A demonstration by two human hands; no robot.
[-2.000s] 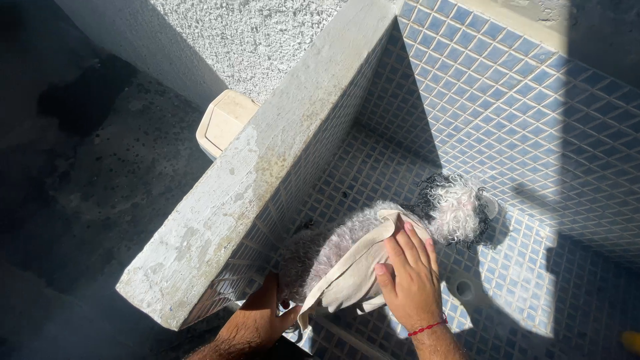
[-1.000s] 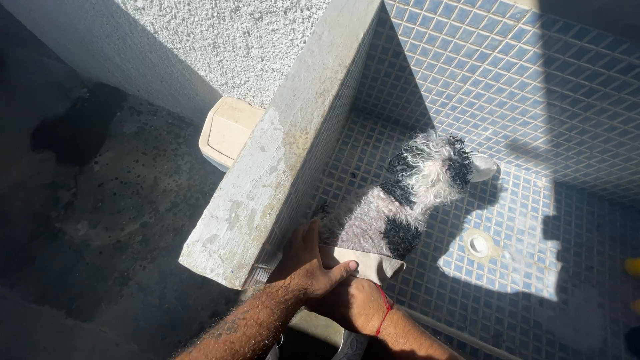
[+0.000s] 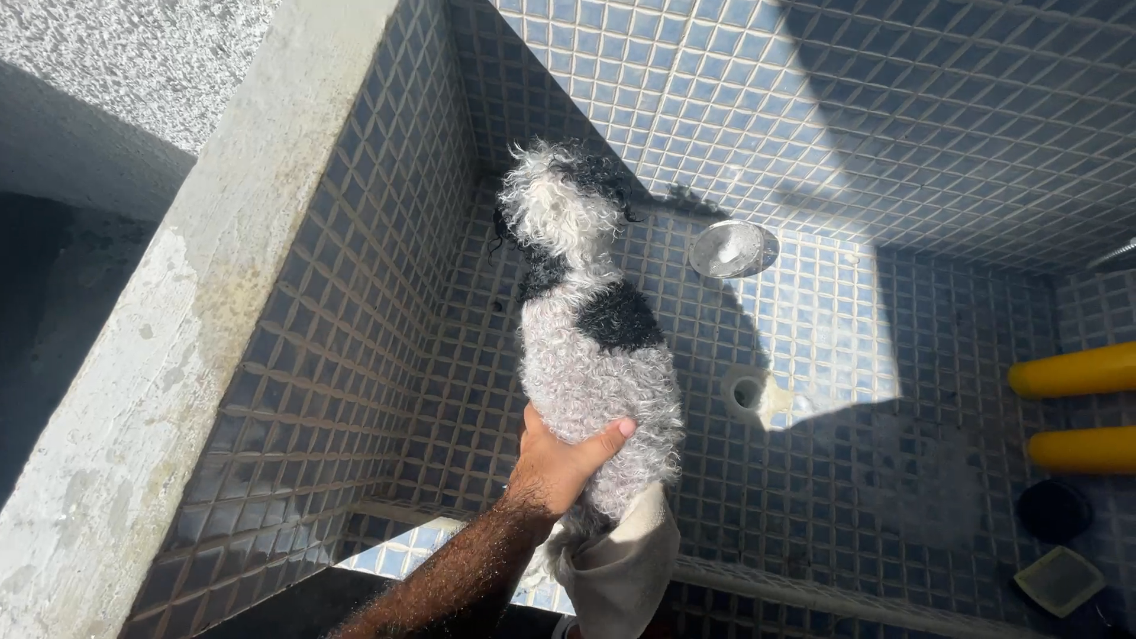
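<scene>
A small curly-haired dog, white and black, stands in a blue-tiled basin, its head toward the far wall and its rear toward me. My left hand is around its lower back and flank, the thumb lying across the back. A beige cloth hangs at the dog's rear, bunched at the bottom edge of the view. My right hand is not visible; the cloth may hide it. The dog's legs are mostly hidden under its body.
A metal bowl sits right of the dog's head, with a drain hole nearer me. Two yellow cylindrical things, a dark round object and a squarish item lie at the right. A rough concrete ledge borders the left.
The dog has turned from facing right to facing the far wall. My right hand, on the cloth two seconds ago, has gone out of sight. The view has shifted toward the basin.
</scene>
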